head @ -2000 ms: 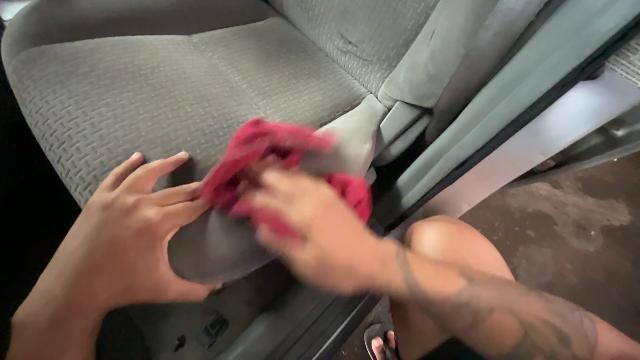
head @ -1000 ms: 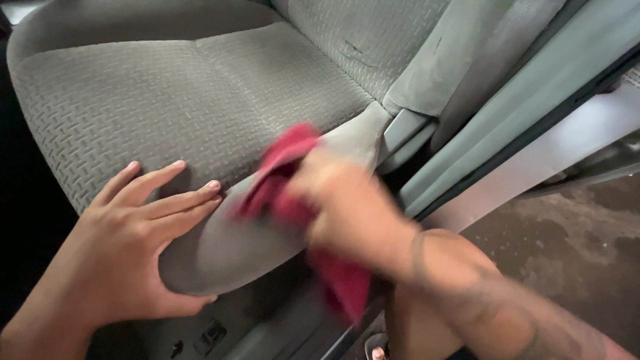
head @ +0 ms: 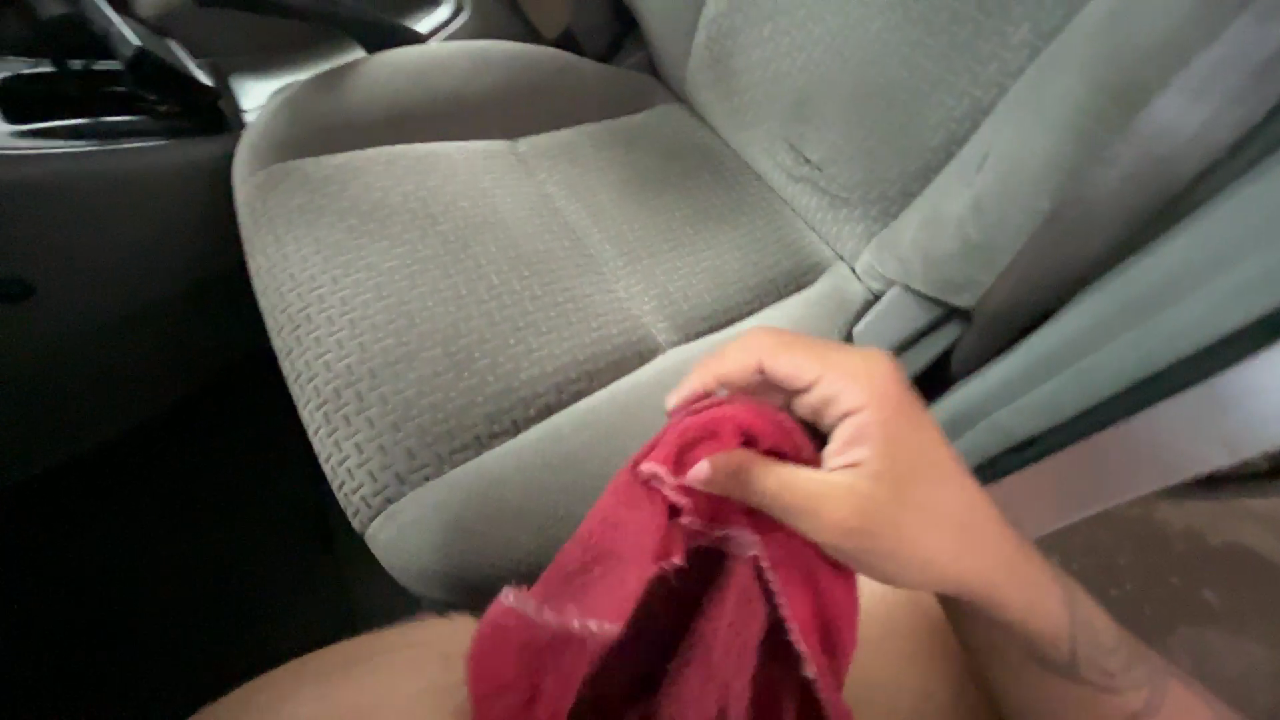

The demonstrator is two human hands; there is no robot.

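My right hand point(head: 830, 450) grips a red cloth point(head: 610, 570) with frayed, light-coloured edges, the thumb and fingers pinching its top. The cloth hangs down in front of the side bolster point(head: 520, 490) of a grey fabric car seat point(head: 480, 250); whether it touches the bolster I cannot tell. A woven pattern covers the middle of the cushion, which has a darker strip along the seam beside the bolster. My left hand is out of view.
The seat's backrest point(head: 860, 100) rises at the upper right, with a small dark mark on it. A centre console point(head: 100, 110) lies at the upper left. The grey door-frame trim point(head: 1130, 310) runs along the right, with brown ground point(head: 1180, 580) outside.
My left hand, earlier spread on the front corner of the seat, has left the view. My right hand has stopped its blurred motion over the bolster and holds the cloth up, hanging.
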